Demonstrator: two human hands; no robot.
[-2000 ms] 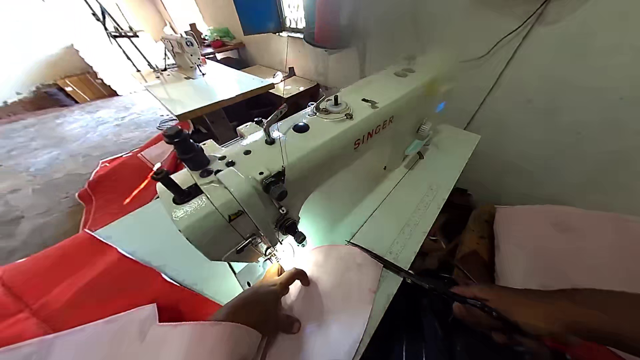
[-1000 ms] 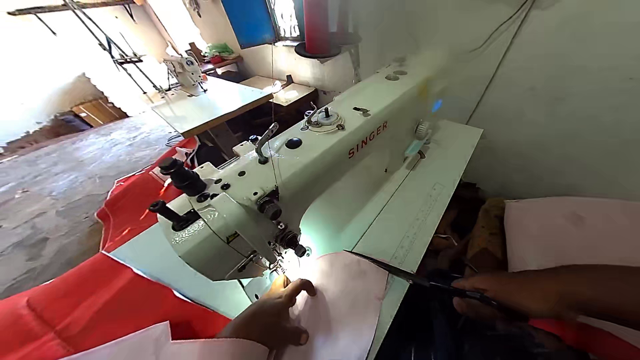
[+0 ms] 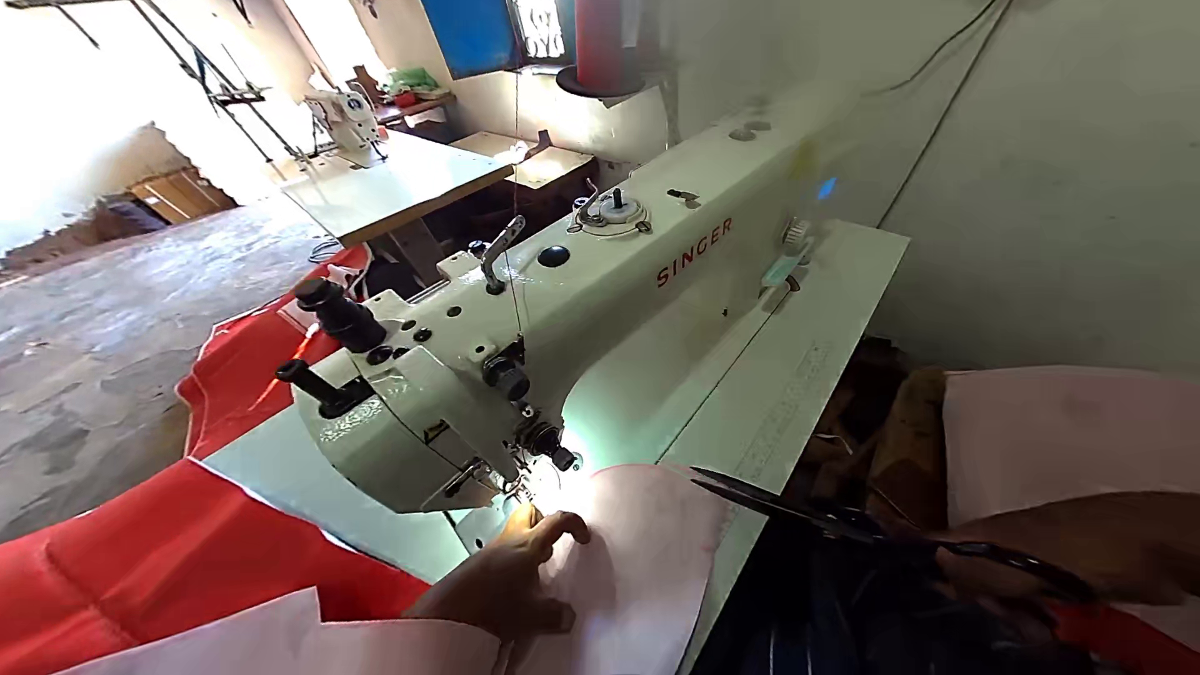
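My left hand (image 3: 516, 572) presses on a pale pink fabric piece (image 3: 647, 562) beside the lit needle area of a white Singer sewing machine (image 3: 600, 272). Its fingertips are close to the presser foot, whose detail is lost in glare. My right hand (image 3: 1059, 553), at the lower right, holds black-handled scissors (image 3: 797, 511) by the handles. Their dark blades point left, with the tip over the fabric's right edge. Red fabric (image 3: 234, 581) with a pale layer on it spreads across the lower left and behind the machine head.
More pale pink fabric (image 3: 1078, 431) lies at the right, near a brown padded object (image 3: 909, 441). Behind stands a second sewing machine (image 3: 345, 117) on a white-topped table (image 3: 403, 183). A red thread cone (image 3: 600, 47) is at the top. A wall rises at the right.
The view has shifted somewhat. My left hand stays by the needle area and my right hand keeps hold of the scissors, with their tip still by the pink fabric's edge.
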